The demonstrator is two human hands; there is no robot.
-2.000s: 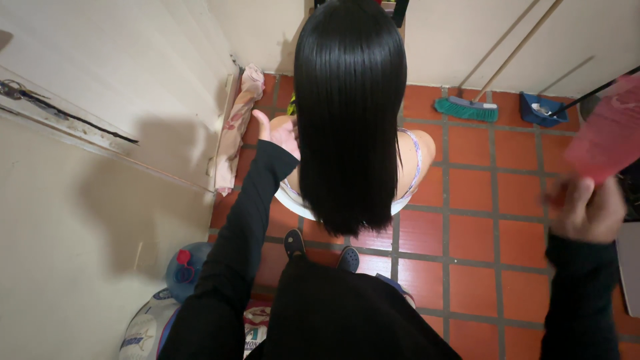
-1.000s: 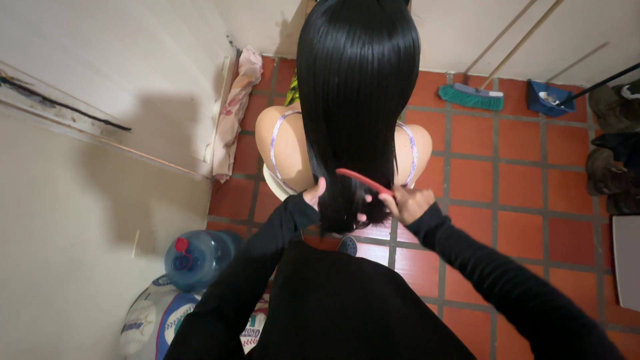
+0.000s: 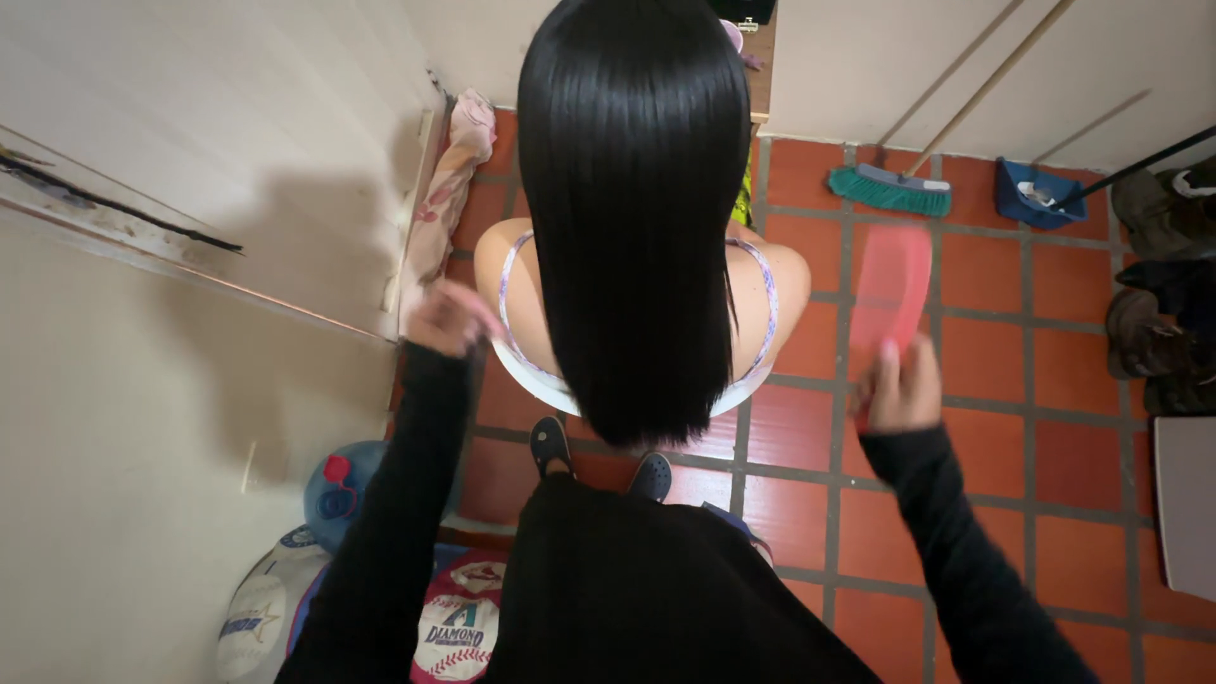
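Observation:
Long, straight black hair (image 3: pixel 638 237) hangs smooth down the back of a person who sits facing away on a white seat (image 3: pixel 534 382). My right hand (image 3: pixel 902 385) holds a pink comb (image 3: pixel 893 285), blurred, out to the right of the person and apart from the hair. Left of the person's shoulder is my left hand (image 3: pixel 451 316), also blurred, its fingers apart and nothing seen in it. Neither hand touches the hair.
A green-bristled broom (image 3: pixel 888 190) and a blue dustpan (image 3: pixel 1040 195) stand by the far wall. Shoes (image 3: pixel 1145 332) line the right side. At lower left are a blue water jug (image 3: pixel 332 494) and a printed baseball-pattern item (image 3: pixel 461 608). Rolled cloth (image 3: pixel 446 204) lies along the left wall.
One second ago both hands were at the hair's lower ends, the comb against them. Since then my left hand has moved left and my right hand right with the comb, both away from the hair.

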